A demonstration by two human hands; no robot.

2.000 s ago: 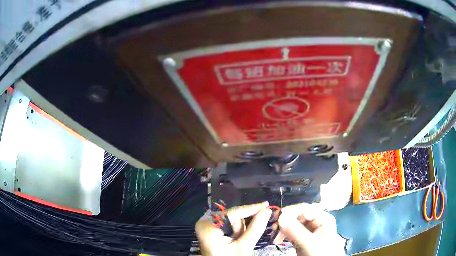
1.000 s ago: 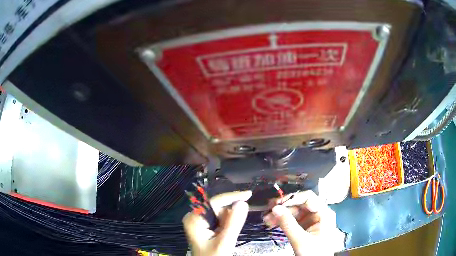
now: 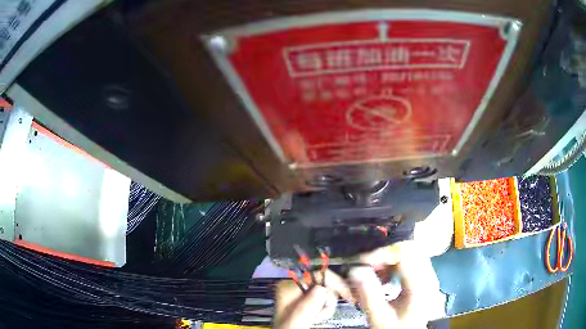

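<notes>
My left hand (image 3: 310, 302) is at the bottom centre, closed on several cable leads (image 3: 310, 277) whose ends fan upward with orange-red pieces on them. My right hand (image 3: 401, 283) is just right of it, blurred, its fingers near a lead; a small red end (image 3: 383, 229) shows above its fingers. Exactly what the right fingertips grip is blurred. Both hands are in front of the dark crimping die (image 3: 328, 236) under the press (image 3: 186, 109).
The red sleeve box (image 3: 486, 212) and black sleeve box (image 3: 536, 205) are at right, beside the scissors (image 3: 558, 249). A long black cable bundle (image 3: 128, 289) crosses the lower left below a pale metal guard (image 3: 71, 199). A pale sheet lies under the hands.
My left hand has moved right and down, and its leads are now closer to my right hand. The red-tipped end at my right hand has moved right. The view has shifted slightly.
</notes>
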